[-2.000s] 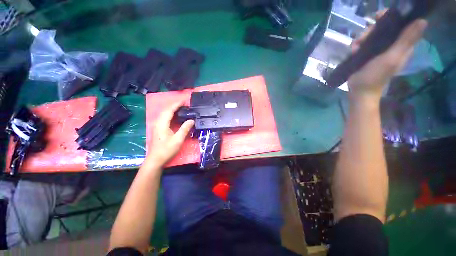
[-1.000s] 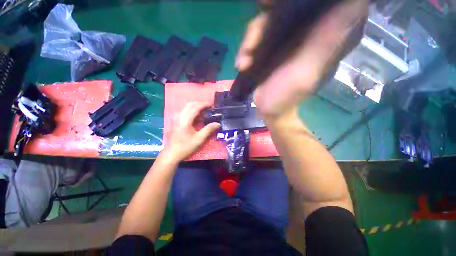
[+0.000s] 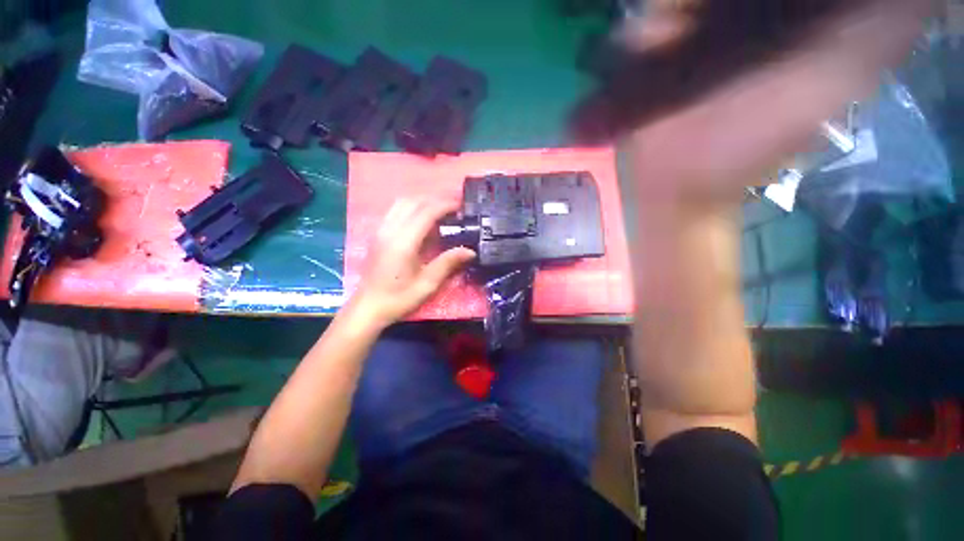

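Observation:
A black camera unit with a small pale label lies on the red-pink mat. A shiny film-covered part projects from it toward me over the bench edge. My left hand grips the unit's barrel end with thumb and fingers. My right hand is raised at the upper right, blurred, closed around the thick black electric screwdriver. The screwdriver's tip is blurred and appears apart from the unit.
Three black shells lie beyond the mat, near a crumpled clear bag. On the left mat are a black shell and a wired assembly. Another clear bag lies right. A seated person's leg shows at left.
Over the last second, my right hand and the screwdriver have moved from over the unit up and to the right. The unit is now more fully visible. My left hand stays at its barrel end.

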